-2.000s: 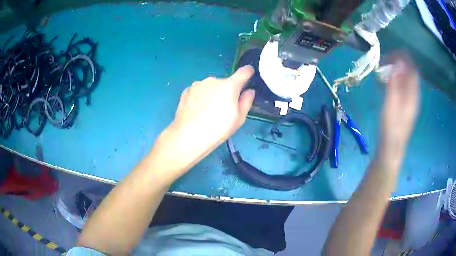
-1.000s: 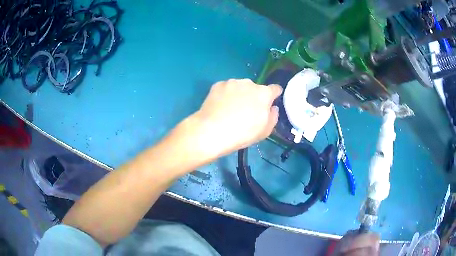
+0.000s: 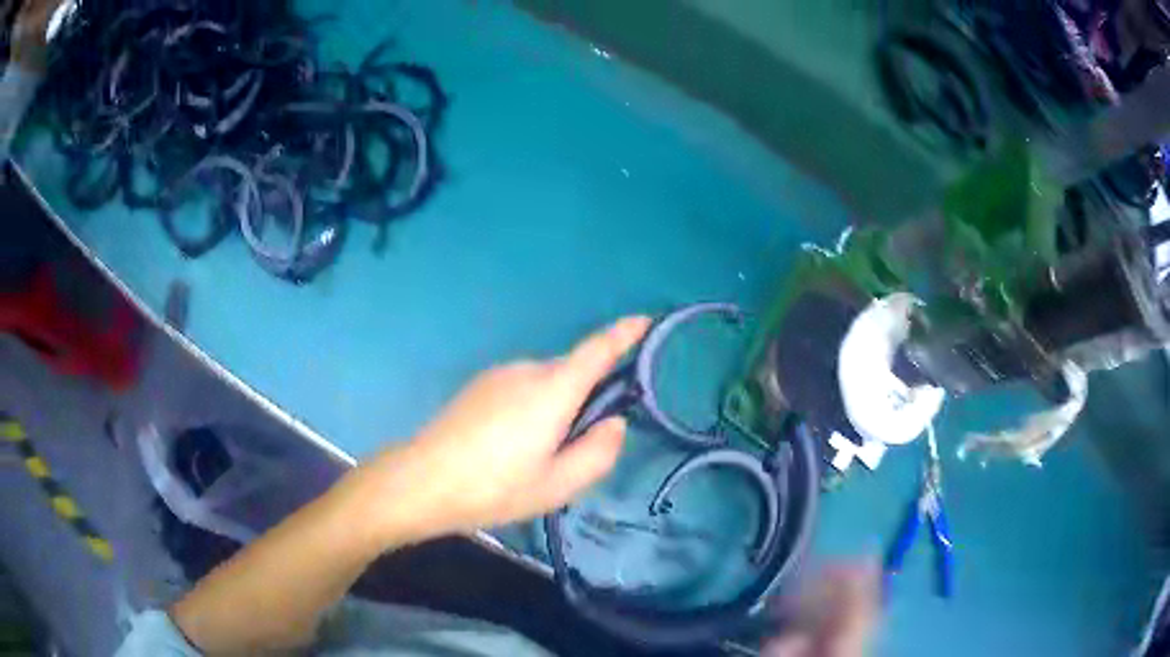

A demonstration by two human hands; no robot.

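Note:
My left hand point(image 3: 500, 443) pinches a dark end piece of the black headband assembly point(image 3: 680, 622) between thumb and fingers. A thin crescent point(image 3: 651, 372) curves out from that end. A second crescent point(image 3: 774, 494) shows inside the hoop, near its right arm. The headband is in front of the press, at the bench's front edge. My right hand point(image 3: 834, 616) is blurred at the bottom, close to the headband's lower right; whether it touches it is unclear. The white rounded pad point(image 3: 873, 372) sits at the press, with no hand on it.
The green press point(image 3: 994, 212) stands at the right, its cloth-wrapped lever point(image 3: 1039, 430) beside the pad. Blue-handled pliers point(image 3: 926, 526) lie below the pad. A tangled pile of black crescents point(image 3: 276, 167) lies at the upper left. A red object point(image 3: 77, 327) is on the floor at the left.
My left hand has moved away from the press, with the headband end and crescent in it. My right hand has left the lever, which has swung back, and is near the headband. The view has shifted.

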